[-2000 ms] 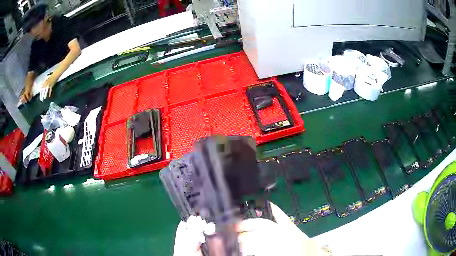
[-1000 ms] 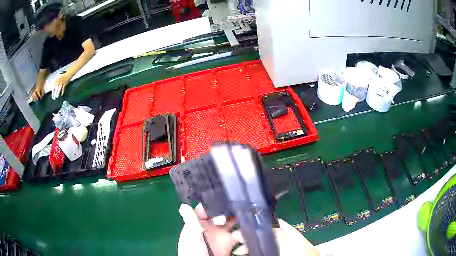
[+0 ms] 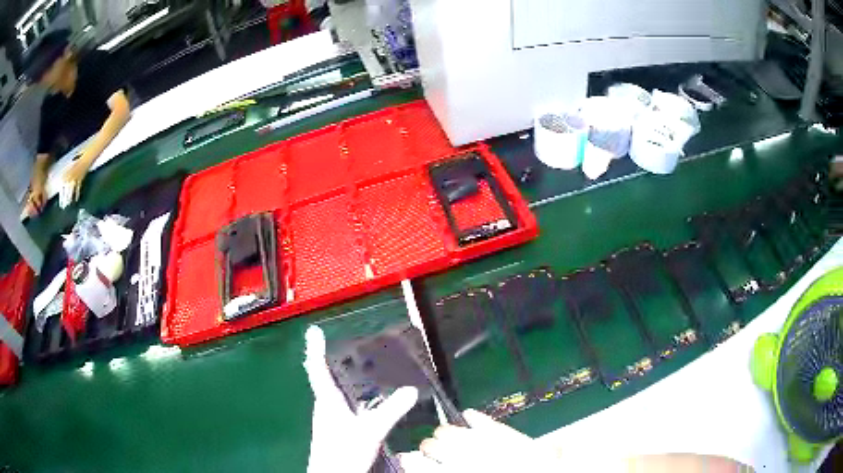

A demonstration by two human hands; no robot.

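Observation:
My left hand, in white finger covering, holds a dark phone middle frame by its left side at the lower centre, the thumb across its face. My right hand grips a dark edge at the frame's lower right. Whether that edge is a second frame is unclear. A thin white strip shows along the right side of the held part. Right of my hands, several dark frames lie in an overlapping row on the green surface, with coloured spots at their lower ends.
A red plastic tray holds frames at its left and right. A black side tray with bottle and bags is left. White rolls stand by the grey machine. A green-rimmed fan is lower right. A person works at upper left.
The held parts have gone from an upright, blurred fanned stack to a lower, flatter position. My hands are further apart. The view has shifted, so the tray appears further left.

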